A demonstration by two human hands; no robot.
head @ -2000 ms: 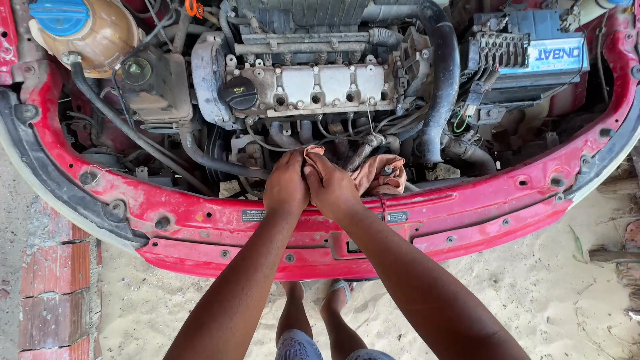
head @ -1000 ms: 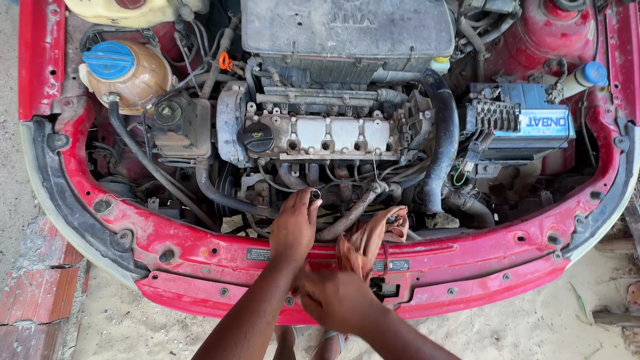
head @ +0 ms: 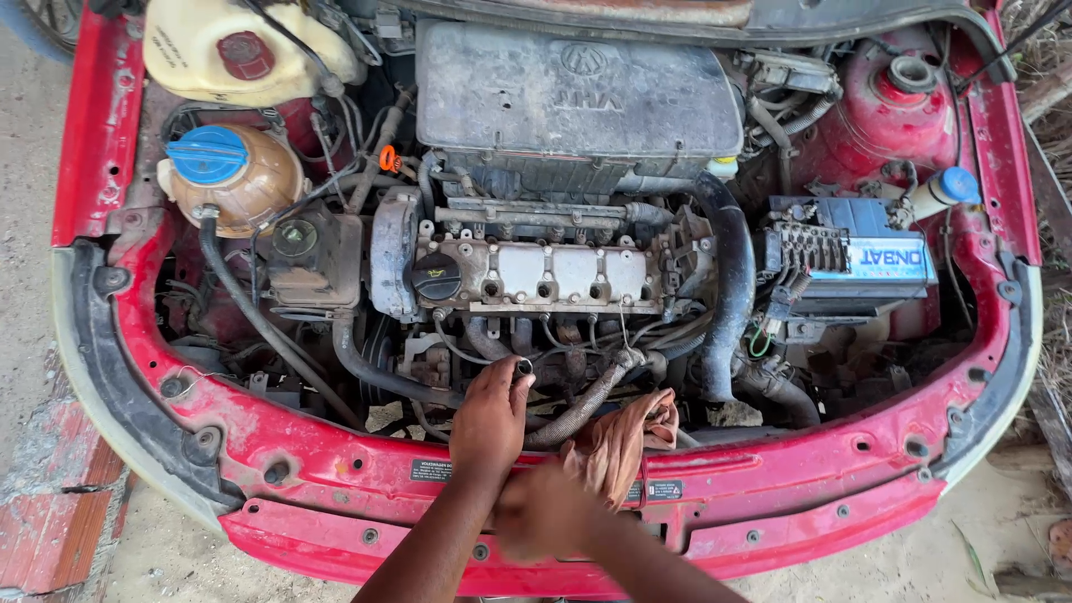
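My left hand is closed around a small cylindrical metal part, whose round open end shows between thumb and forefinger, in front of the engine. Blurred, my right hand is over the red front crossmember, just left of a brown cloth; whether it holds anything cannot be told. The cloth lies bunched over the crossmember's inner edge, beside a corrugated hose. Behind both hands is the engine's metal valve cover, with a row of round holes and a black oil filler cap at its left end.
A coolant tank with a blue cap stands at the left, a battery at the right. A thick black hose runs down beside the engine. The air filter housing lies behind. A thin wire hangs over the cover's front edge.
My hands were together by the engine's front two seconds ago; they have since parted, the right one coming back over the crossmember. The view now takes in more of the engine bay's rear.
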